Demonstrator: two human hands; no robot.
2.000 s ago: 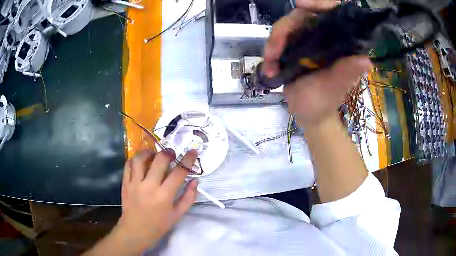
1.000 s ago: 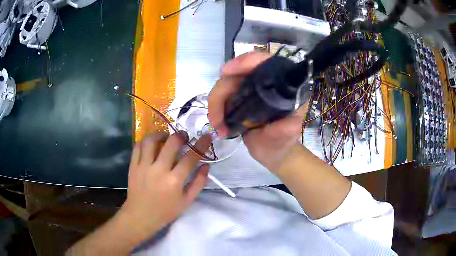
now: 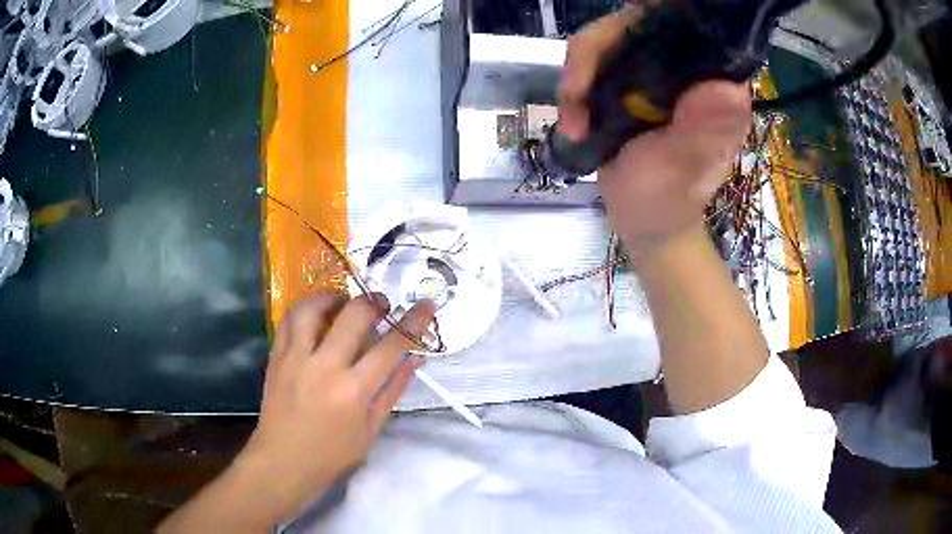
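A white round housing (image 3: 475,297) lies on the whitish work sheet, with white legs sticking out and thin dark and red wires across it. My left hand (image 3: 339,360) rests on its lower left side, fingertips on the wires and near the small module (image 3: 431,289) at its centre. My right hand (image 3: 668,156) grips a black electric screwdriver (image 3: 626,99) with an orange mark. The driver's front end is at the pickup block of the silver-grey screw feeder (image 3: 506,78). The tip itself is too blurred to tell.
Several white housings (image 3: 68,89) stand at the upper left on the dark green mat (image 3: 167,240). Orange tape (image 3: 305,156) edges the sheet. A wire heap (image 3: 746,209) lies right of the feeder, partly behind my right arm. Rows of small components (image 3: 887,209) lie at far right.
My right hand has carried the screwdriver from over the housing up and right to the feeder, uncovering the housing's centre. My left hand stays on the housing. The whole view has shifted somewhat.
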